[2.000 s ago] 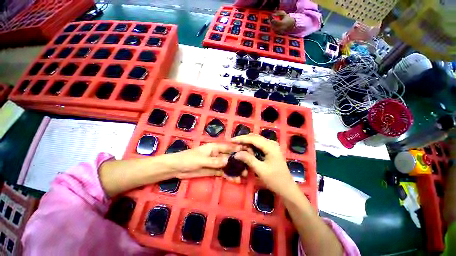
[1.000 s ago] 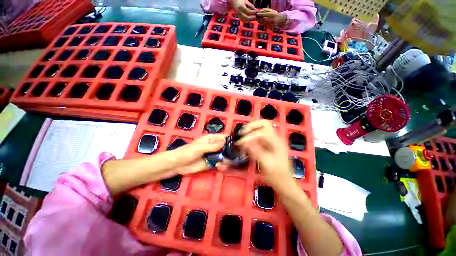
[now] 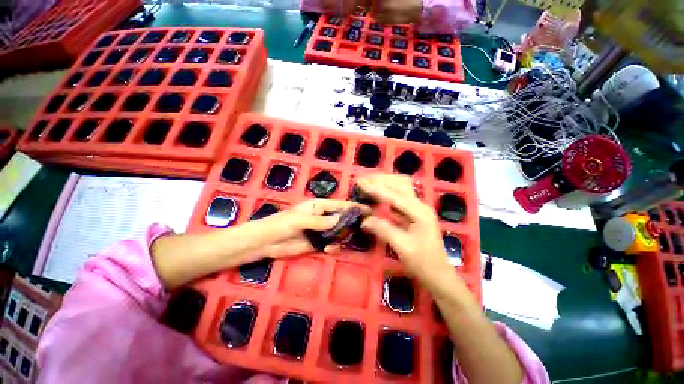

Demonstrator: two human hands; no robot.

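A red-orange foam tray lies in front of me, its square pockets mostly filled with black watch units. Two neighbouring pockets near its middle are bare. My left hand holds a dark watch unit in its fingers above the tray's middle. My right hand is beside it, with fingers bent at the unit's right side. The right hand is slightly blurred, and whether its fingers grip the unit is hard to tell. Another dark piece shows between the hands, partly hidden by the fingers.
Stacked foam trays stand at the left, above a record sheet. Black parts stand in rows on white paper beyond. White cables and a pink-red fan lie at right. A co-worker's pink sleeves show over another tray.
The unit between my hands has turned to a different tilt and my right fingers have shifted around it. The co-worker's hands have moved. The view has shifted slightly.
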